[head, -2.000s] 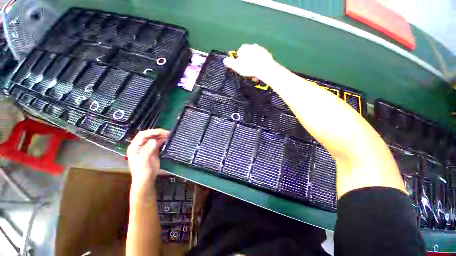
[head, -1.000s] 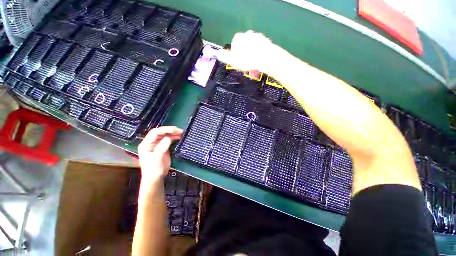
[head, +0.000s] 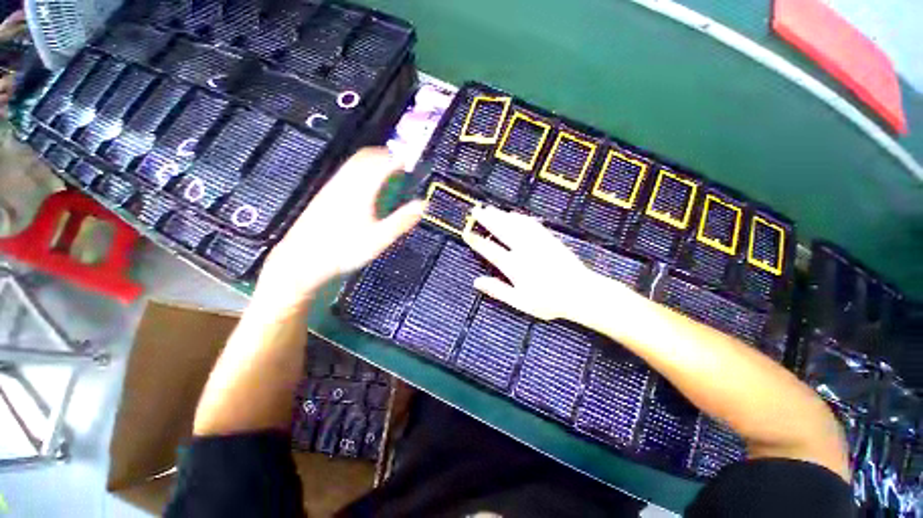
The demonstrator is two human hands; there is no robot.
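Note:
A black blister tray [head: 482,334] lies on the green bench in front of me. Its upper row holds several yellow rectangular frames [head: 620,178], one per pocket. Another yellow frame [head: 446,207] lies sideways at the left end of the middle row. My right hand [head: 527,265] is at the right end of that frame, fingertips touching or close to it. My left hand [head: 341,225] is at its left end, thumb and index finger spread; whether it touches the frame is unclear. The lower row of pockets is empty.
A stack of black trays [head: 248,132] stands at the left. Another glossy tray [head: 860,354] lies at the right. A red flat block [head: 842,59] is beyond the pale rail [head: 754,59]. Below are a cardboard box [head: 167,400] with black trays and a red stool [head: 76,248].
My right hand has moved down from the upper row to the middle row. My left hand has left the tray's lower left edge and moved up. The upper row's yellow frames now show uncovered.

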